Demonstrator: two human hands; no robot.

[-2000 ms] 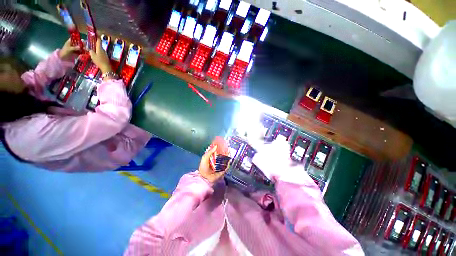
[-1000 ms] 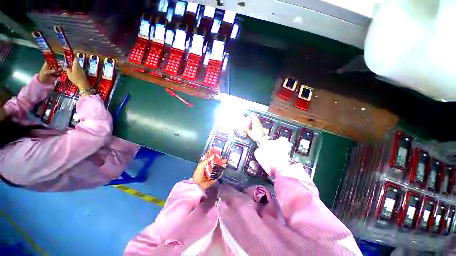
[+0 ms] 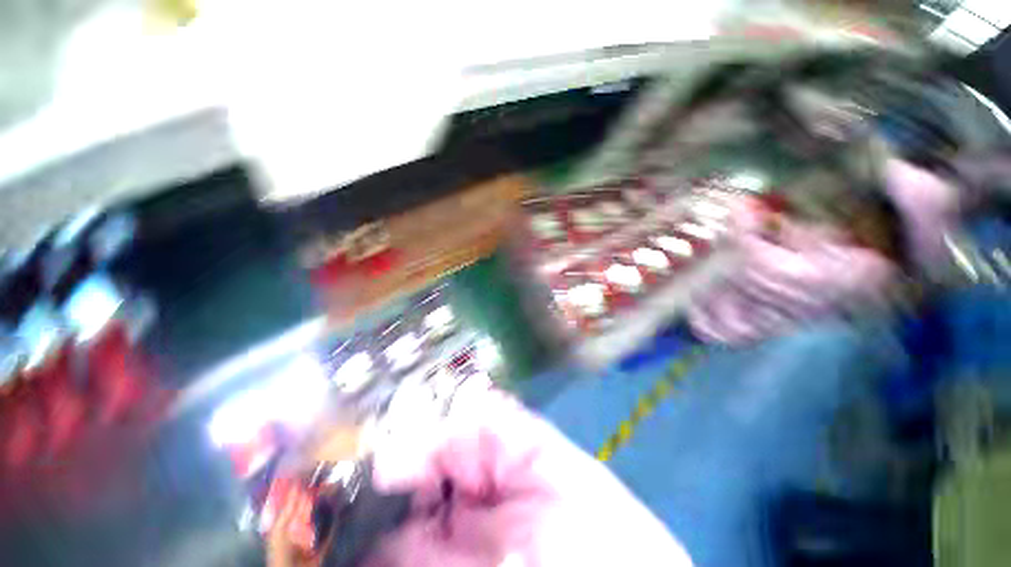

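Note:
The view is strongly blurred. My left hand (image 3: 286, 537) is at the lower left with an orange-red piece (image 3: 295, 504) in its fingers; its details cannot be made out. My right hand (image 3: 338, 443) is a smeared patch over the left part of the clear blister tray (image 3: 416, 321), at the end of my pink sleeve. Its fingers and anything in them cannot be told. Pale phone windows show in the tray beyond my right hand. A bright glare covers the tray's left end.
Red open phones (image 3: 78, 388) stand at the left. The small red pair (image 3: 360, 266) lies on the brown board (image 3: 455, 233). Stacked trays (image 3: 621, 271) of red phones are right of centre. A person in a pink smock (image 3: 787, 277) is beyond them. The blue floor has a yellow-marked line (image 3: 649, 404).
The view has swung right and blurred. The bench and my hands now appear further left, the worker on the left is out of view, and a person on the right has come into view.

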